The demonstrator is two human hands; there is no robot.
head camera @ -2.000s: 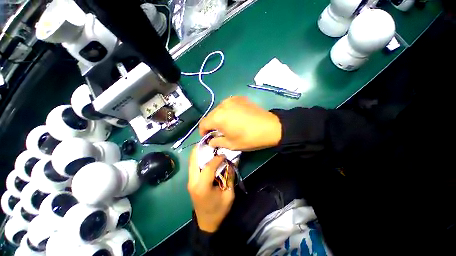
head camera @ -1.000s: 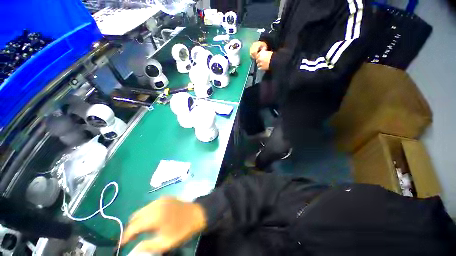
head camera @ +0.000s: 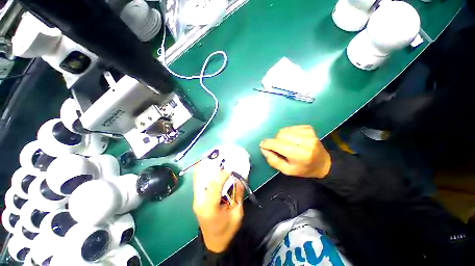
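My left hand (head camera: 216, 213) holds a white camera housing (head camera: 237, 158) above the bench edge. Orange, yellow and dark wires (head camera: 230, 189) show in the housing's opening beside my fingers. A thin lead with a small round dark end (head camera: 213, 154) lies across the housing towards a glossy black cover (head camera: 157, 183) on the bench. My right hand (head camera: 297, 151) is apart from the housing, to its right, with fingers curled. Whether something small is between its fingertips cannot be told.
Piled white cameras (head camera: 96, 202) stand at left. A screw feeder (head camera: 117, 109) stands behind the black cover, with a white cable (head camera: 215, 98) beside it. A large black cylinder (head camera: 112, 47) hangs above. A white paper (head camera: 285, 75), slim tool (head camera: 285, 94) and white cameras (head camera: 393, 28) are farther right.
The view swung right to another worker, then back. My right hand was on the housing two seconds ago; now it is away to the right. My left hand still holds the housing.
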